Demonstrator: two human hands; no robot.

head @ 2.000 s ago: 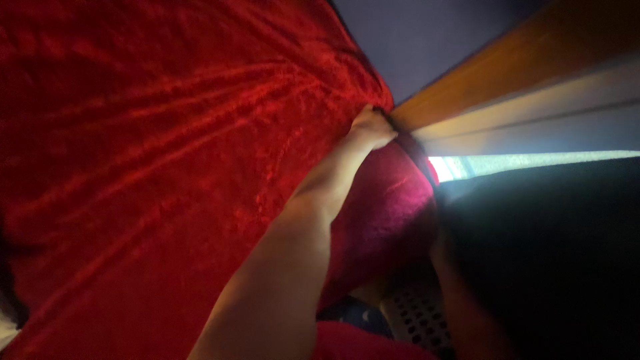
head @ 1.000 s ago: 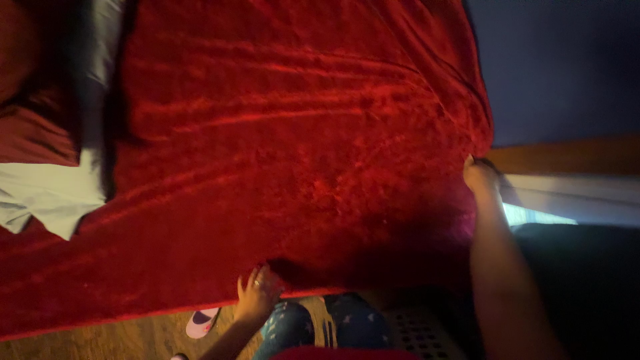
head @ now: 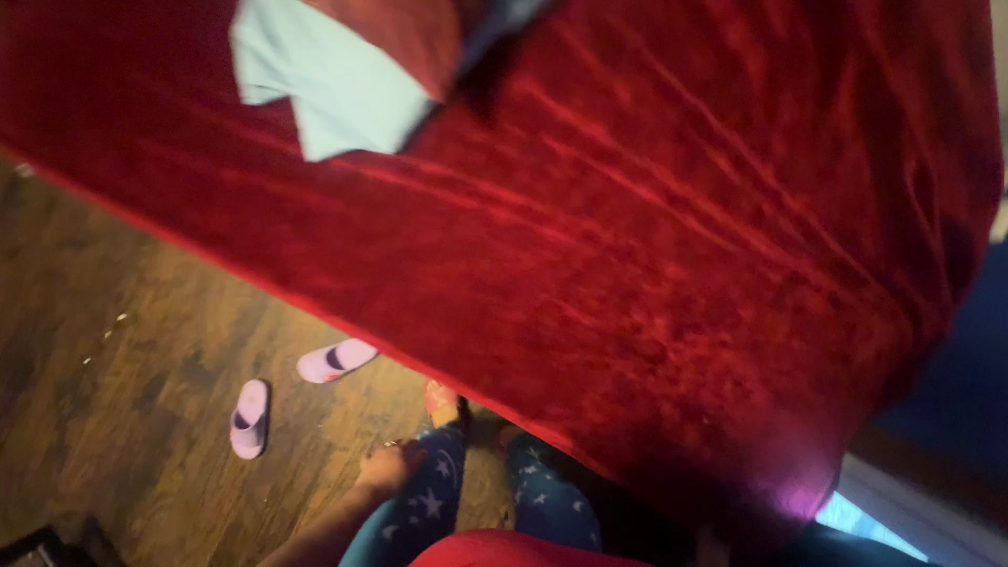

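A red velvety bed cover (head: 598,260) spreads across the view, with wrinkles fanning toward its right corner. My left hand (head: 390,466), wearing a ring, is beside my left thigh over star-patterned leggings (head: 431,492); it is blurred, and I cannot tell how its fingers are set. My right hand cannot be made out in the dark lower right, where only a faint bit of skin shows below the cover's edge. A pillow in a pale case (head: 346,94) and a rust-red cloth (head: 402,39) lie on the cover at the top.
Two pink slide sandals (head: 250,419) (head: 337,361) lie on the wood floor (head: 157,315) to the left, with small light scraps about. A dark object (head: 39,547) stands at the lower left corner. A blue surface (head: 961,370) and a bright gap (head: 870,528) are at the right.
The view has swung left, showing more floor and the sandals. My left hand has left the cover's edge for my thigh. My right hand, earlier at the cover's right corner, has left that corner.
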